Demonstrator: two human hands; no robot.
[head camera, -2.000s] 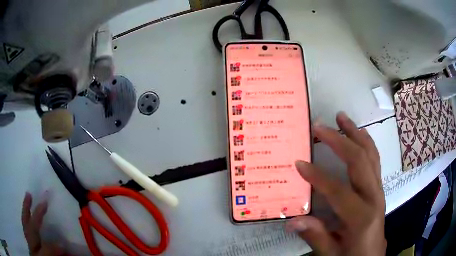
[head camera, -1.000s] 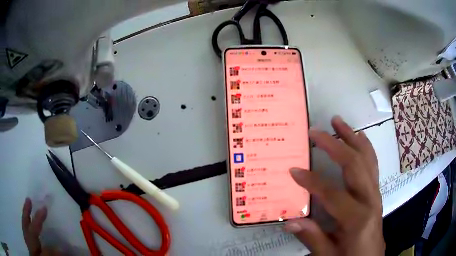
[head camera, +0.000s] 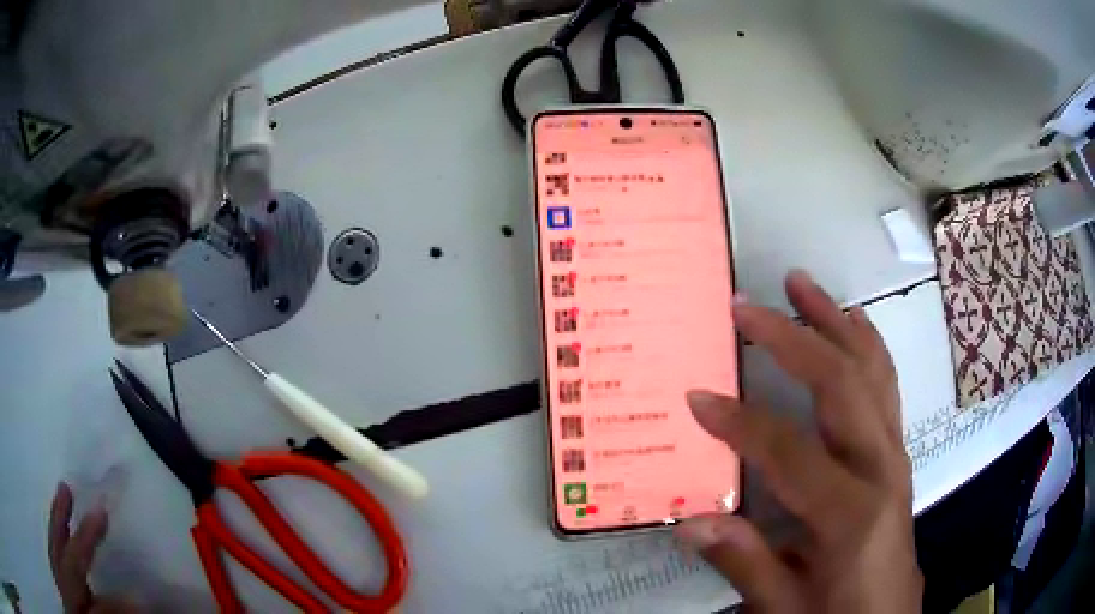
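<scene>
A smartphone (head camera: 636, 324) lies on the white table with a pinkish list lit on its screen. My right hand (head camera: 817, 444) is at the phone's right side, fingers apart and bent, one fingertip over the lower right of the screen; it holds nothing. My left hand (head camera: 78, 552) is at the lower left edge, mostly cut off, with only some fingers showing apart and nothing seen in them. An awl (head camera: 342, 434) with a cream-white handle and scissors (head camera: 300, 528) with orange-red loops lie left of the phone.
Black-handled scissors (head camera: 597, 72) lie behind the phone. The sewing machine head (head camera: 132, 108) stands at the left above a grey needle plate (head camera: 282, 258). A brown and cream patterned pad (head camera: 1015, 294) lies at the right. A printed ruler scale (head camera: 624, 588) runs along the front. Dark cloth shows lower right.
The list on the phone screen has scrolled upward. My right hand has shifted slightly left at the phone's edge, fingers still apart. The scissors and awl have not moved on the table.
</scene>
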